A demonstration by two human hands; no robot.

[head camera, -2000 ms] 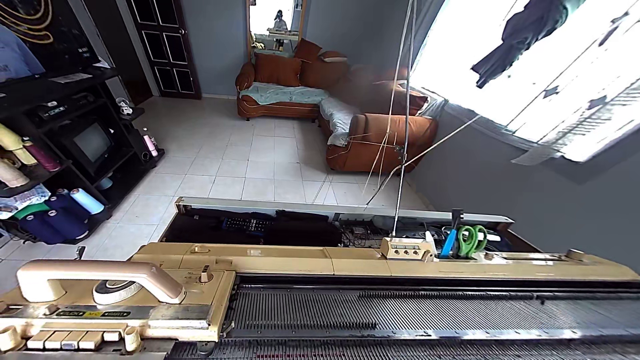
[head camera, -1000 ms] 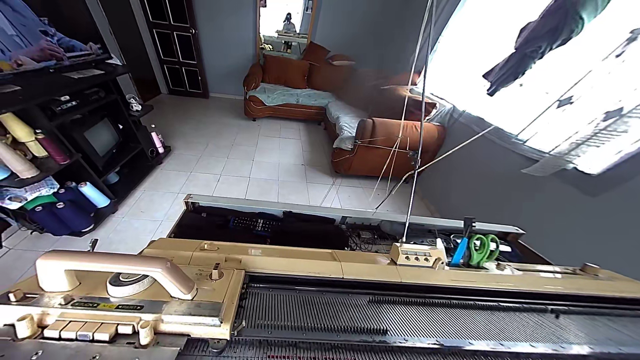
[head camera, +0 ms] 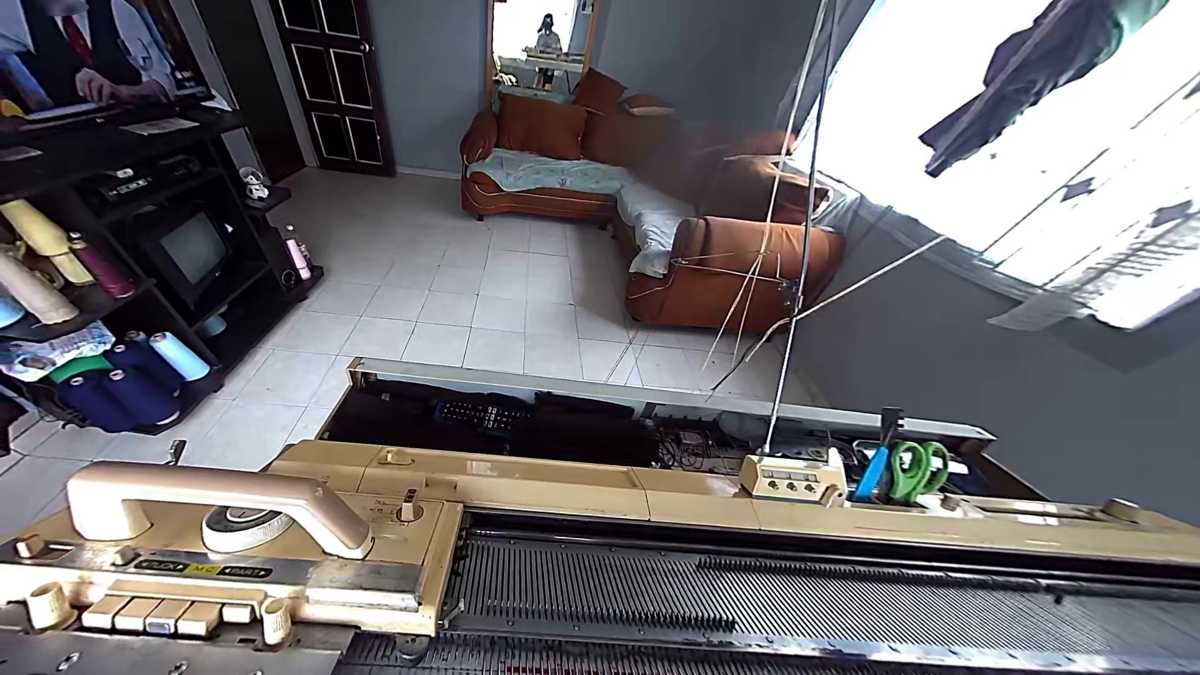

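Neither of my hands is in view. The beige carriage of a knitting machine (head camera: 375,581) sits at the lower left, with its pale carrying handle (head camera: 216,483), a round dial (head camera: 246,528) and a row of push buttons (head camera: 161,616). To its right runs the metal needle bed (head camera: 844,600), where a group of needles left of the middle stands out from the rest. Behind the bed, a row counter (head camera: 792,478) is on the beige rear rail. Green-handled scissors (head camera: 917,472) and a blue-handled tool (head camera: 872,473) stand beside it. Yarn tension rods (head camera: 797,281) rise above the counter.
Behind the machine lies a long open trough (head camera: 562,380) holding dark cloth and cables. Yarn cones (head camera: 141,398) fill a black shelf unit (head camera: 244,291) at left, below a television. An orange sofa (head camera: 731,267) stands across the tiled floor (head camera: 450,291). Bright window at right.
The view has shifted slightly, showing more of the television at the upper left. The carriage and tools appear to stay in place on the machine.
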